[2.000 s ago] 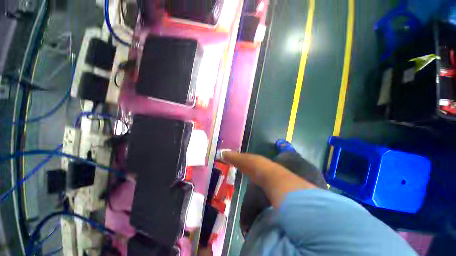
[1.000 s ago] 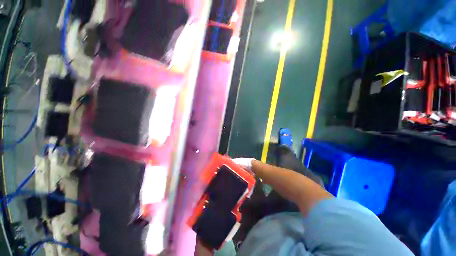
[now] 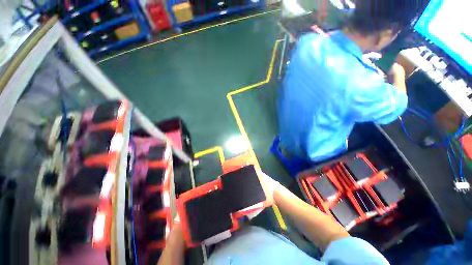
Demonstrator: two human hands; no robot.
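Two flat black units in red-orange holders (image 3: 222, 204) are held side by side, slightly offset, in front of my body. My left hand (image 3: 177, 227) is at the left end of the pair, mostly hidden by the holder. My right hand (image 3: 268, 185), in a white glove, grips the right end. Its fingers are largely hidden behind the holder. White edges show along the lower side of the units.
A rack with pink-lined shelves and black units (image 3: 85, 178) stands at left. A black bin (image 3: 414, 181) at right holds several units in red-orange holders. A person in a blue smock (image 3: 331, 93) sits beside it at a bench with a monitor (image 3: 447, 31).
The view has swung from the rack towards the bin and the seated person. The two units, taken from the lower shelf area, are now clear of the rack and held level in both hands.
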